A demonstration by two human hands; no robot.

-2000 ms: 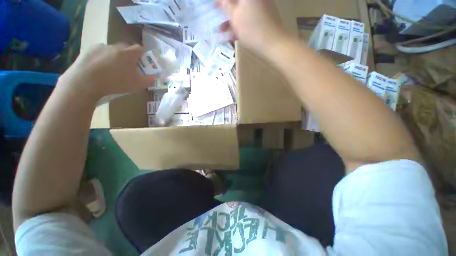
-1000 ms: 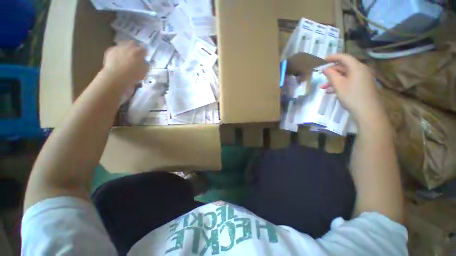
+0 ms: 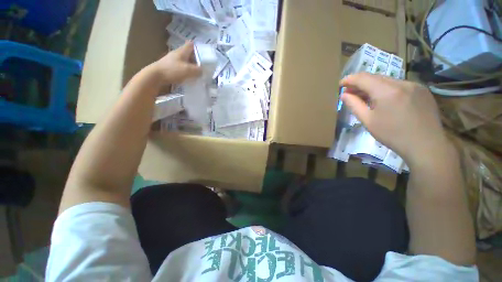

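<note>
My left hand (image 3: 175,67) is over the left part of the open brown carton (image 3: 304,77). It grips a small white box (image 3: 205,54), blurred. The carton is full of white printed boxes (image 3: 238,104), lying loose in many directions. My right hand (image 3: 380,102) is over the group of upright white boxes (image 3: 377,59) at the right. Its thumb and forefinger are near each other beside a small blue edge; whether they hold something is hidden. More white boxes (image 3: 360,144) of the group show below this hand.
A blue plastic stool (image 3: 38,104) stands at the left, with a blue bin (image 3: 47,15) above it. A white corded device (image 3: 459,36) is at the upper right. Brown-wrapped parcels (image 3: 479,165) lie at the right. The front carton flap (image 3: 206,162) hangs toward my knees.
My left hand has risen from among the loose boxes with a white box in it. The thin white piece seen in my right hand a second ago no longer shows. The whole view has shifted.
</note>
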